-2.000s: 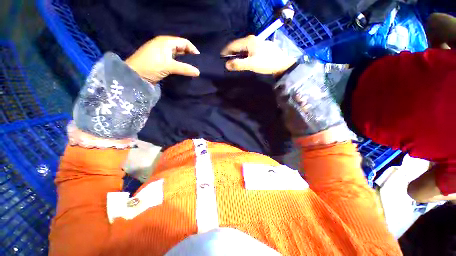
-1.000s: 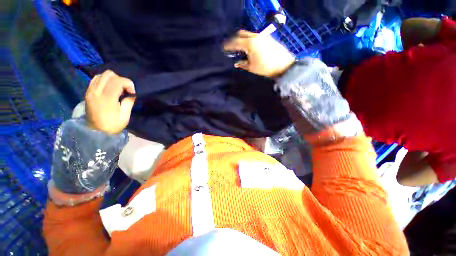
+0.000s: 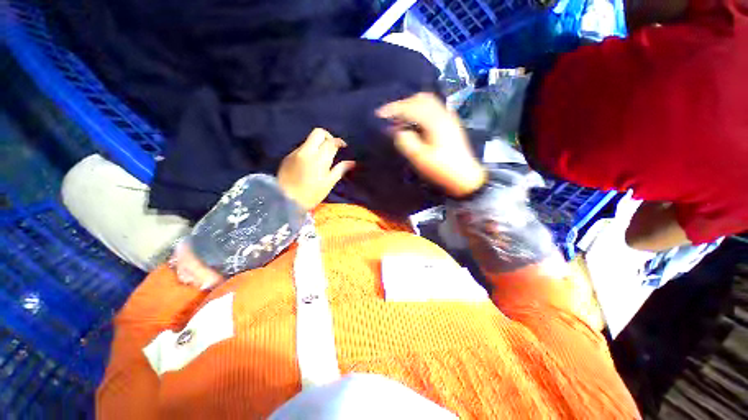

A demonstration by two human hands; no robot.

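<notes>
A dark navy garment lies over my lap and reaches up to the crate beyond my knees. My left hand rests at the near edge of the cloth, its fingers bent and thumb apart. My right hand is over the cloth to the right, slightly blurred, with index finger and thumb apart. Something small and dark shows between its fingers, possibly thread snips, but I cannot make it out. Whether either hand pinches cloth is not clear.
A blue grid crate stands at the left, and another blue crate is at the top. A person's red sleeve is close on the right. Blue and clear plastic shows at top right. My pale trouser knee is at left.
My left hand has moved right and inward, from the cloth's left side to its near middle. My right hand has come lower and nearer my body. The garment has shifted, uncovering more of my left knee.
</notes>
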